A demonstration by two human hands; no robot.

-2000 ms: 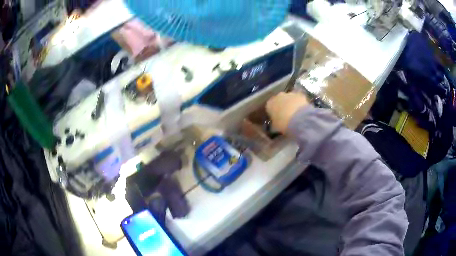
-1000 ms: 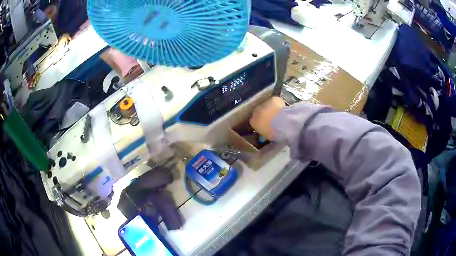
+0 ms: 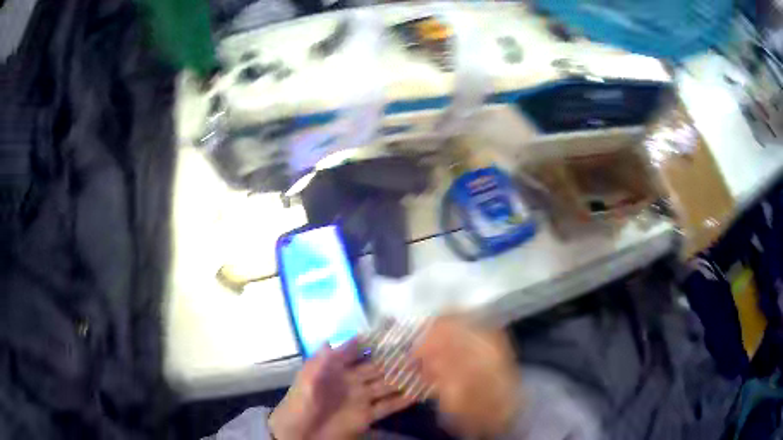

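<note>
A smartphone (image 3: 322, 288) with a lit screen lies on the machine table beside dark fabric pieces (image 3: 386, 210). My left hand (image 3: 339, 391) is at the bottom centre, at the phone's lower end, fingers pointing right. A small shiny, silvery streaked thing (image 3: 399, 352) lies over its fingers; what it is cannot be told. My right hand (image 3: 472, 374) is strongly blurred just right of the shiny thing; its fingers and anything in them cannot be made out. A blue plastic container (image 3: 494, 210) with a loop stands right of the fabric.
The white sewing machine (image 3: 326, 94) spans the back, with a dark control panel (image 3: 592, 105). An open cardboard box (image 3: 601, 185) sits below its right end. A blue fan (image 3: 644, 26) is at top right, a green thing (image 3: 185, 34) at top left, dark garments (image 3: 77, 215) at left.
My right hand has left the cardboard box and come to the bottom centre. My left hand has come into view with the shiny thing. The view has turned and moved left.
</note>
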